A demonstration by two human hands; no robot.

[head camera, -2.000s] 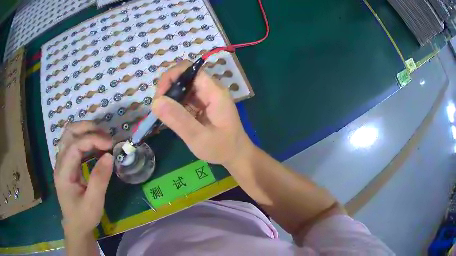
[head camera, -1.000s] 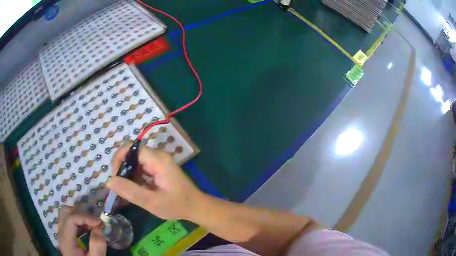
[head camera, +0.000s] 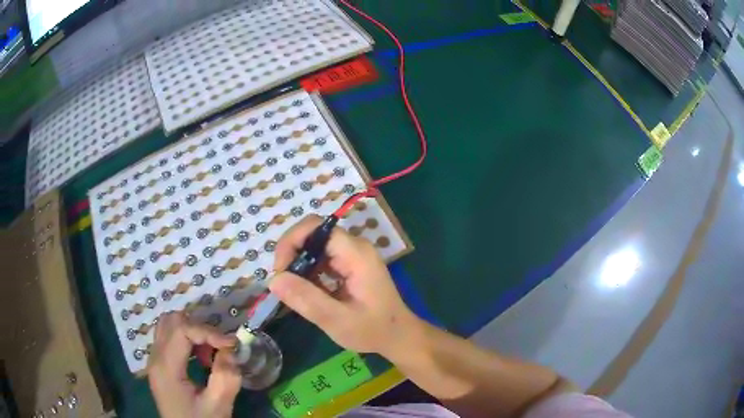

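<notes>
My right hand (head camera: 338,286) grips the black probe (head camera: 314,251), which slants down to the left with a pale block (head camera: 244,335) at its tip. My left hand (head camera: 189,366) is at the block, thumb and forefinger pinched close to it; a small part seems to be between them, mostly hidden. The clear round bottle (head camera: 265,363) stands just under and beside the probe tip. The white component board (head camera: 196,208) with rows of silver discs lies behind both hands.
A red wire (head camera: 414,118) curls over the green mat from the probe. More filled boards (head camera: 253,57) lie behind, near a red label (head camera: 338,73). A cardboard sheet (head camera: 41,310) is at left, a green label (head camera: 322,384) in front, stacked sheets (head camera: 657,41) at far right.
The camera view has shifted, so the scene sits further right than one second ago. My hands stay together at the probe tip by the bottle.
</notes>
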